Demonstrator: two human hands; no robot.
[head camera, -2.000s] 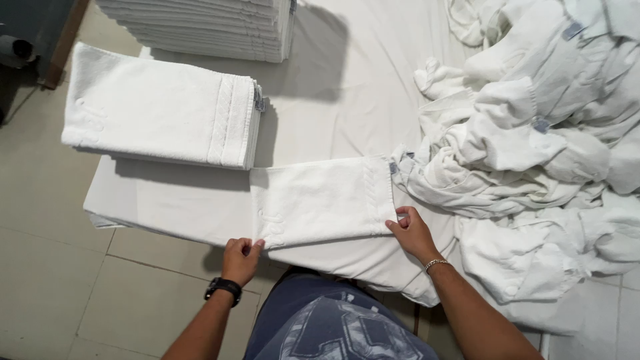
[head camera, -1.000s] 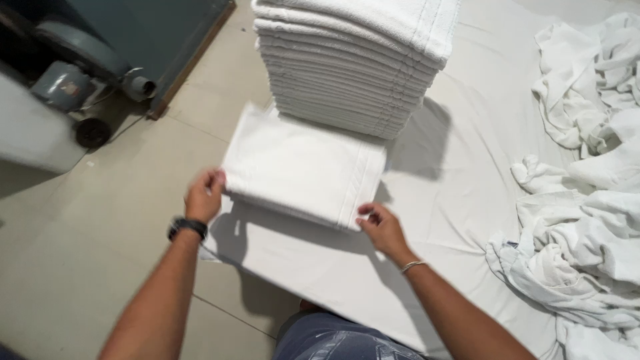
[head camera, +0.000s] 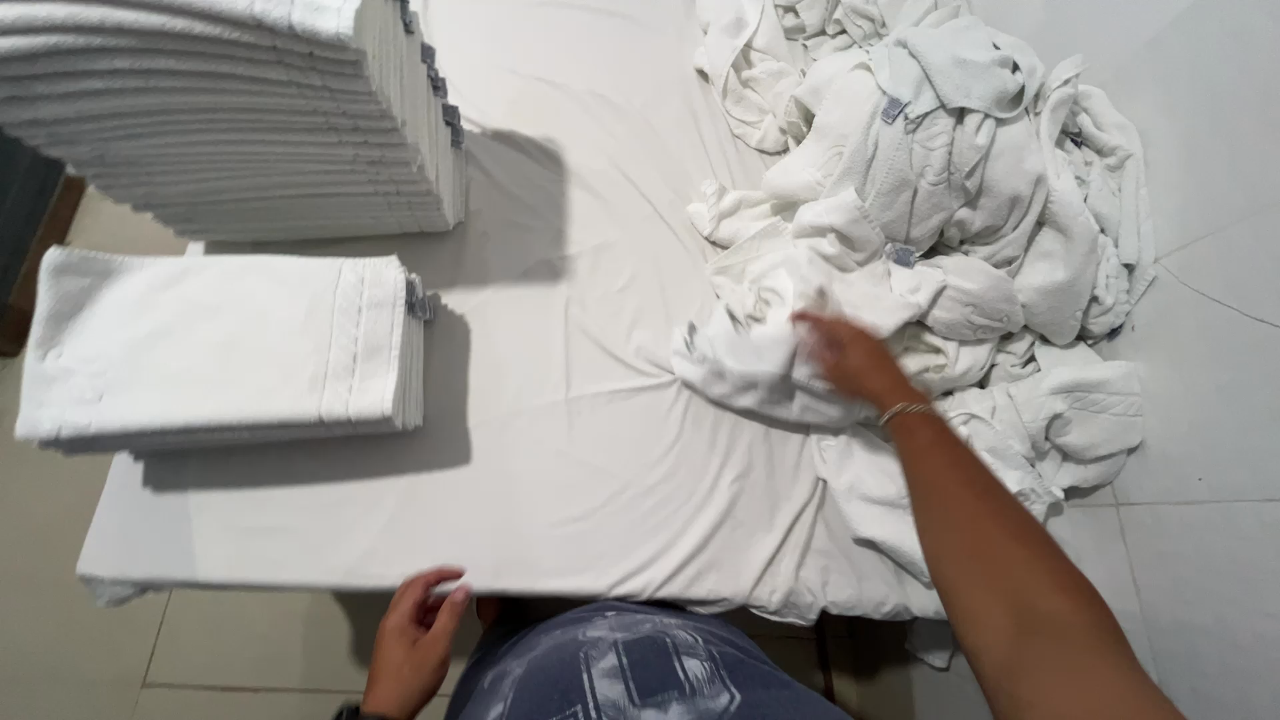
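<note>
My right hand (head camera: 845, 355) is on a crumpled white towel (head camera: 765, 350) at the near left side of a heap of loose white towels (head camera: 950, 180); its fingertips are blurred, so whether they grip the cloth is unclear. Beside the front edge of the sheet-covered table (head camera: 500, 530), my left hand (head camera: 420, 630) holds nothing, its fingers apart and slightly curled. Up and to its left lies a low stack of folded white towels (head camera: 210, 340), with a banded hem at its right end.
A much taller stack of folded white towels (head camera: 240, 130) rises behind the low one, grey tags along its right side. Tiled floor (head camera: 220, 640) borders the table. My body is against the front edge.
Both hands have left the folded towel they held on the low stack one second ago. The right has moved to the heap, the left to the front edge. The view has shifted.
</note>
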